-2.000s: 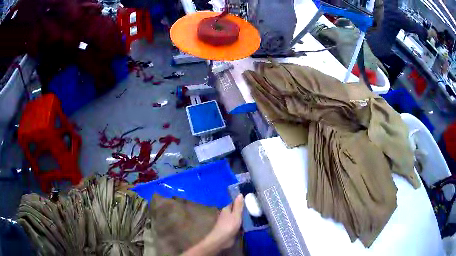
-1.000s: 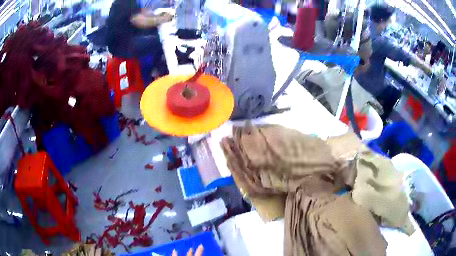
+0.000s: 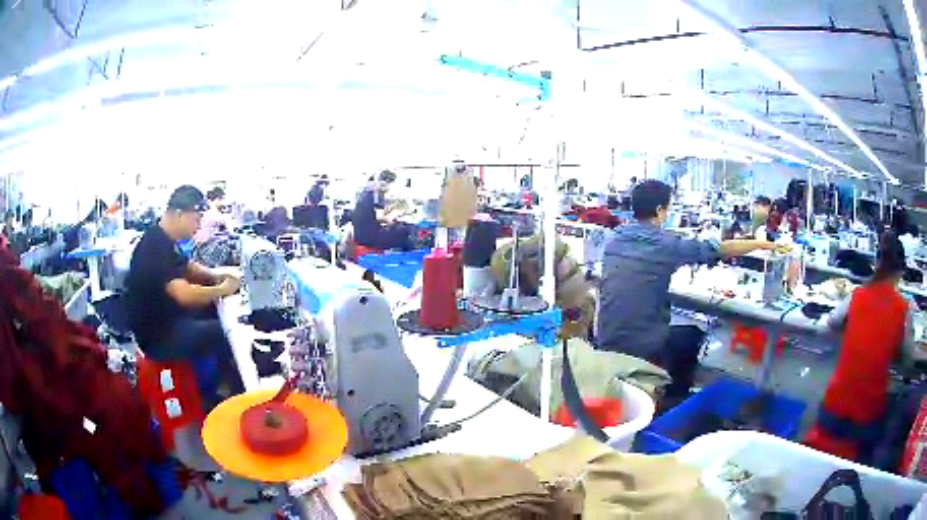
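Neither of my hands is in the picture. Nearest in front of me, a stack of tan-brown cut fabric panels (image 3: 447, 488) lies on the white table, cut off by the lower edge. A lighter tan piece (image 3: 651, 488) lies to its right. A white and grey sewing machine (image 3: 371, 371) stands behind the stack, seen from its end. At its left, a red tape roll (image 3: 274, 429) rests on an orange disc (image 3: 226, 439). A red thread cone (image 3: 440, 289) stands on a blue thread stand (image 3: 498, 329).
A dark maroon fabric pile (image 3: 61, 376) is at the left. A white trough (image 3: 813, 472) and blue bin (image 3: 722, 411) are at the right. A seated person (image 3: 168, 279), a person in grey-blue (image 3: 640, 284) and one in a red vest (image 3: 864, 345) are beyond.
The view has tilted up from floor and table to the factory hall. The tan stack has sunk to the lower edge. The hand at the bottom earlier has left the picture.
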